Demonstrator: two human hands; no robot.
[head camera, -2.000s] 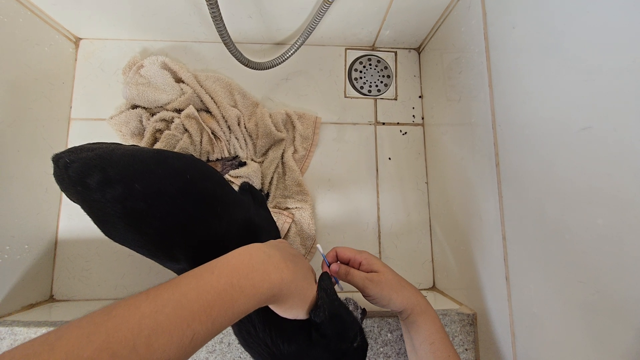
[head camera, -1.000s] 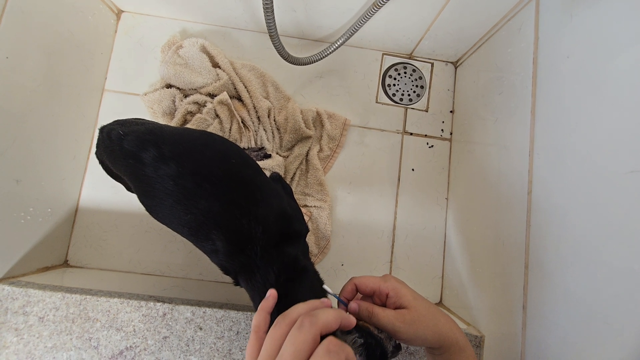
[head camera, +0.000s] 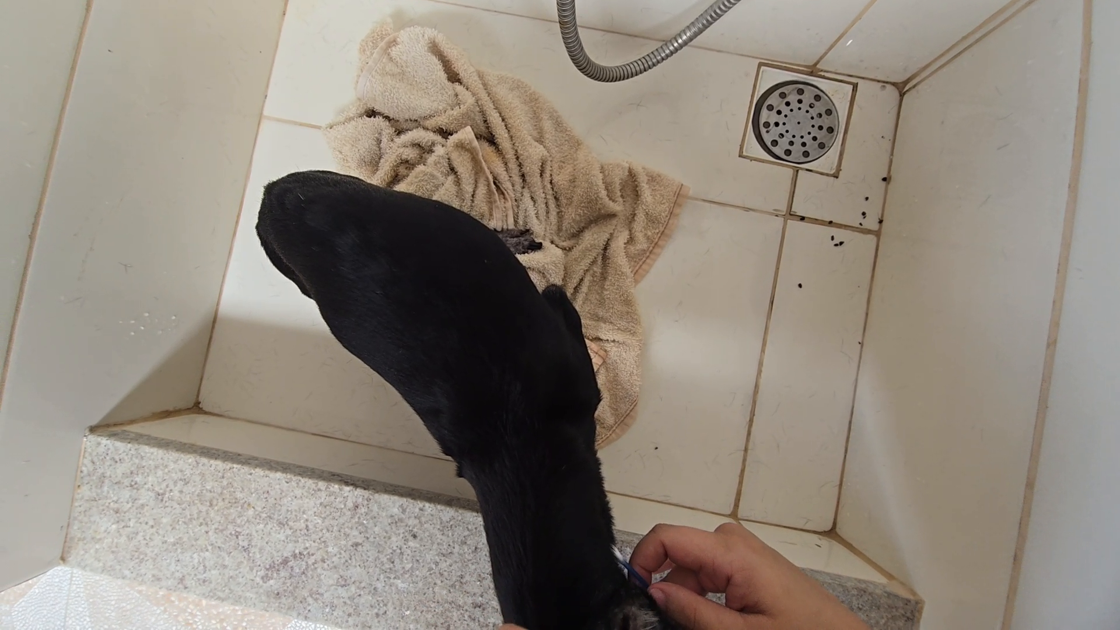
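Observation:
A black short-haired dog (head camera: 446, 324), seen from above, stands with its body over the tiled floor and its neck across the granite ledge. Its head is mostly cut off by the bottom edge. My right hand (head camera: 735, 582) pinches a thin blue stick, seemingly a cotton swab (head camera: 632, 573), beside the dog's head. Of my left hand only a sliver of a finger (head camera: 512, 626) shows at the bottom edge, left of the dog's neck; what it holds is hidden. A crumpled beige towel (head camera: 560, 166) lies on the floor under and behind the dog.
A round metal floor drain (head camera: 796, 122) lies at the upper right, with dark specks on the tiles near it. A metal shower hose (head camera: 612, 70) loops down at the top. The speckled granite ledge (head camera: 280, 525) runs along the front, and tiled walls (head camera: 971, 262) rise at both sides.
My left hand and forearm, earlier across the dog's neck, have moved down almost out of view. My right hand still holds the stick by the dog's head. The view has shifted.

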